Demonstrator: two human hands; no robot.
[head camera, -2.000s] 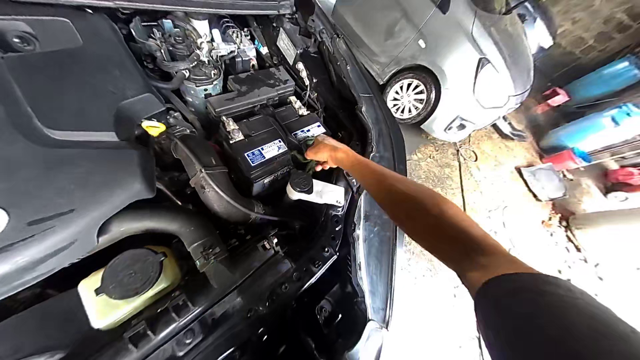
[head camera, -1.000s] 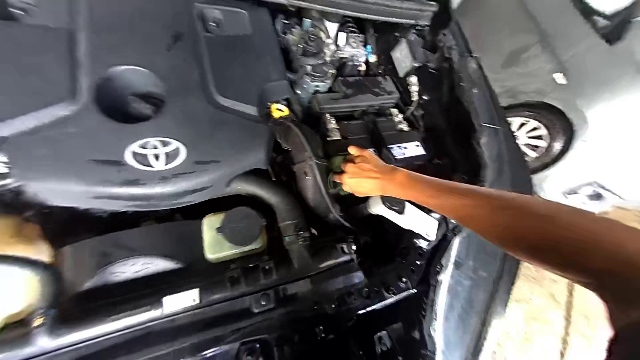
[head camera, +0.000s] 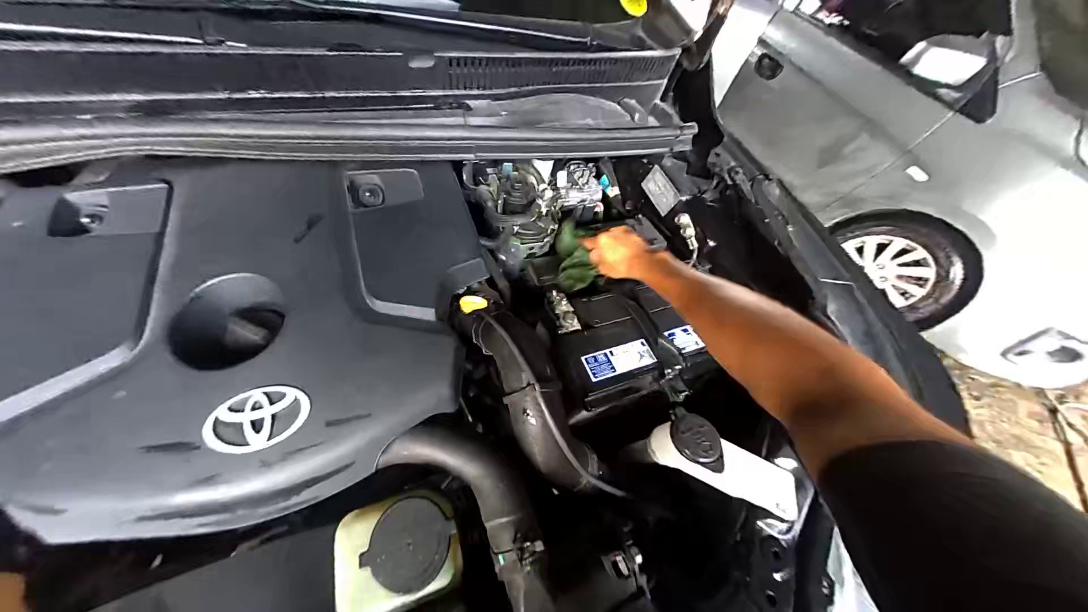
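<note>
My right hand grips a dark green cloth over the back part of the car battery, beside the black fuse box cover. Below the hand, the battery bears blue and white labels, with a metal terminal clamp at its left rear corner. The arm crosses the battery's right side and hides part of it. Only a small blurred patch of skin shows at the lower left edge, perhaps my left hand; its fingers and any hold are out of sight.
The plastic engine cover lies left of a ribbed black intake hose. A coolant reservoir cap and a washer filler neck are nearer. The black cowl spans the back. A silver car stands at the right.
My right hand has moved from the battery's front area to its rear, with the green cloth now plainly visible. The view has swung left since two seconds ago.
</note>
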